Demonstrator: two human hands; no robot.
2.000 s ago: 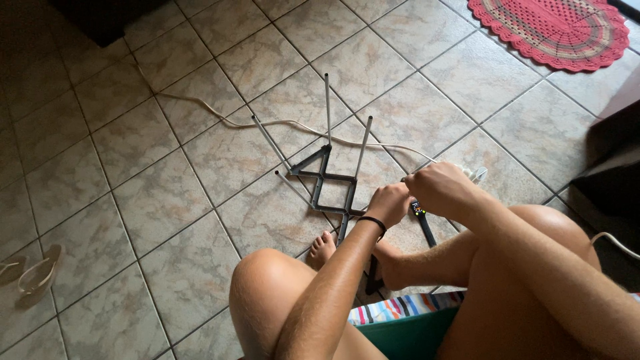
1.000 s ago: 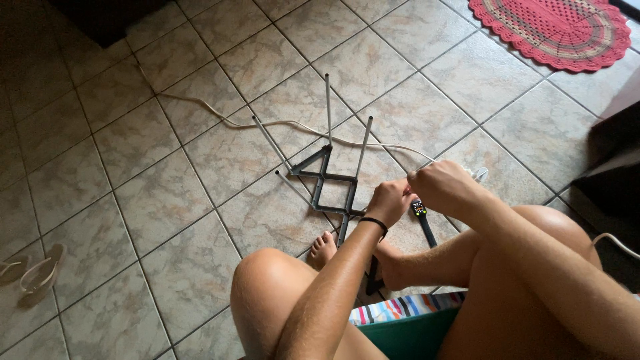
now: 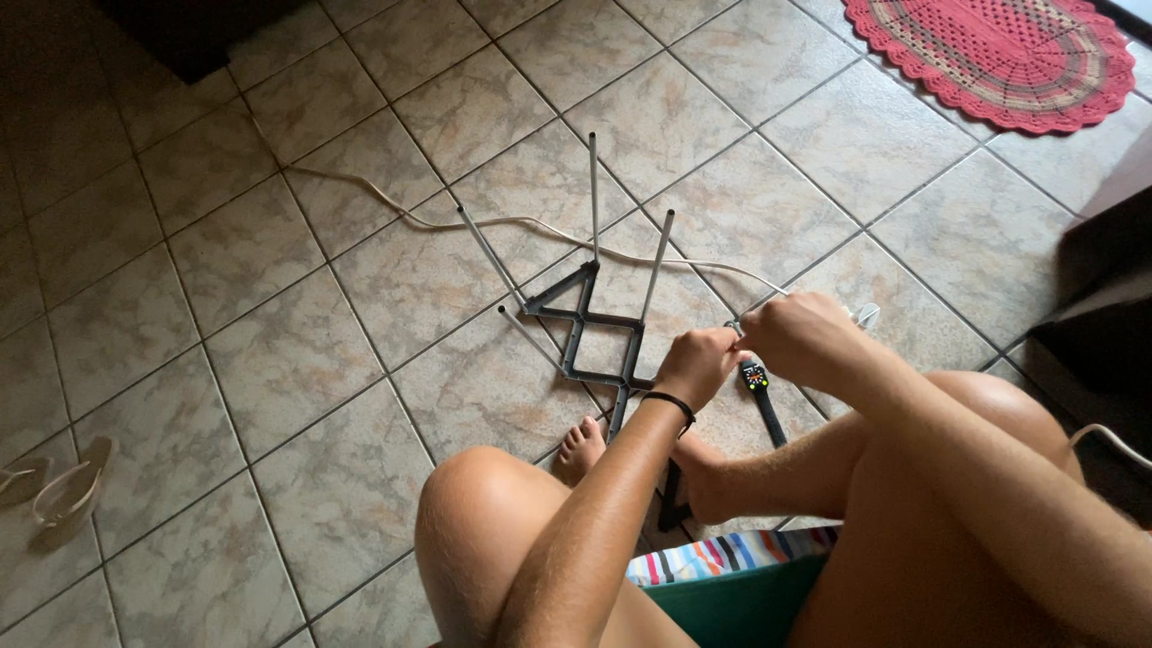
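A black lattice frame (image 3: 605,376) with several upright grey metal rods (image 3: 594,198) stands on the tiled floor in front of my feet. My left hand (image 3: 697,367), with a black band on the wrist, meets my right hand (image 3: 801,337) just right of the frame. The fingers of both are closed together around something small, mostly hidden; a bit of it shows at the fingertips. A smartwatch (image 3: 755,376) with a black strap lies on the floor just below the hands. A white cable (image 3: 720,265) passes behind the rods to a white plug (image 3: 866,315) beyond my right hand.
A red crocheted rug (image 3: 999,67) lies at the upper right. Flip-flops (image 3: 74,490) are at the lower left. Dark furniture stands at the upper left (image 3: 180,36) and right edge (image 3: 1093,333). Striped fabric (image 3: 720,556) and a green surface (image 3: 733,605) show between my legs.
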